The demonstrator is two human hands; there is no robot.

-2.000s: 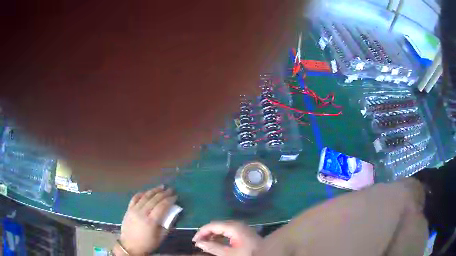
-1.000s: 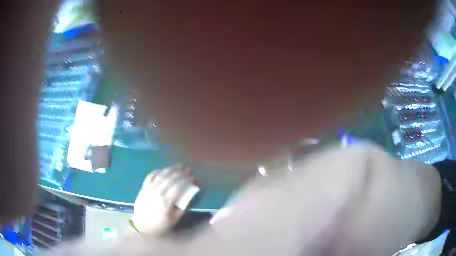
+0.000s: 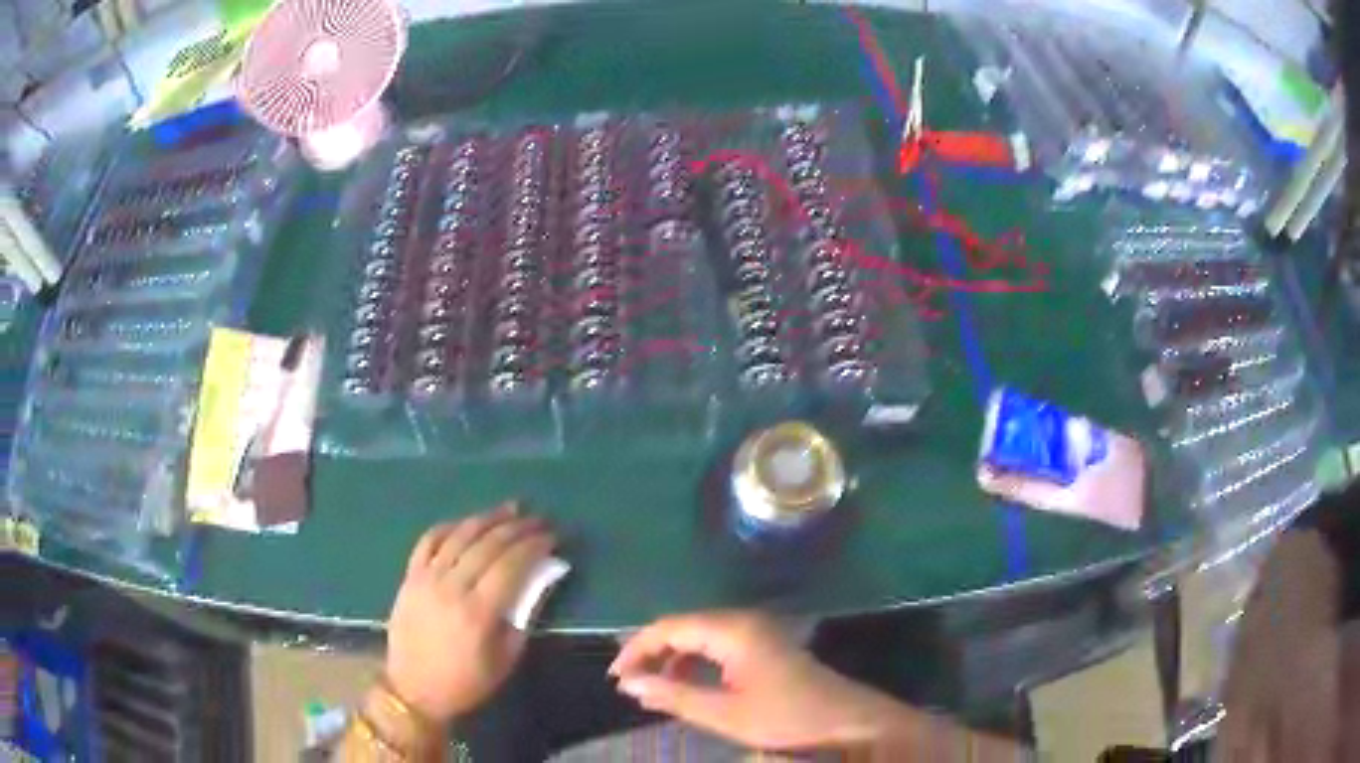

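My left hand [image 3: 466, 608] is at the bench's front edge, palm down, with a small white pad [image 3: 537, 592] between its thumb and fingers. My right hand [image 3: 731, 674] is just off the front edge, with loosely curled fingers and a gap to the thumb; nothing shows in it. The round metal fixture [image 3: 788, 474], with a gold ring and pale centre, stands on the green mat beyond my right hand, touched by neither hand. Behind it lies a clear tray [image 3: 492, 429] with long rows of small round components [image 3: 597, 268] and thin red wires.
A pink phone [image 3: 1096, 489] with a blue-and-white packet [image 3: 1037, 437] lies right of the fixture. Red cord [image 3: 970, 280] loops over blue tape. A yellow-and-white sheet [image 3: 224, 425] lies left. Other trays [image 3: 120, 358] flank both sides. A pink fan [image 3: 321, 67] stands at the back left.
The large dark blur that covered much of the view is gone. My right arm, blurred and stretched across the right a second ago, is now lower, near the edge. My left hand still has the pad.
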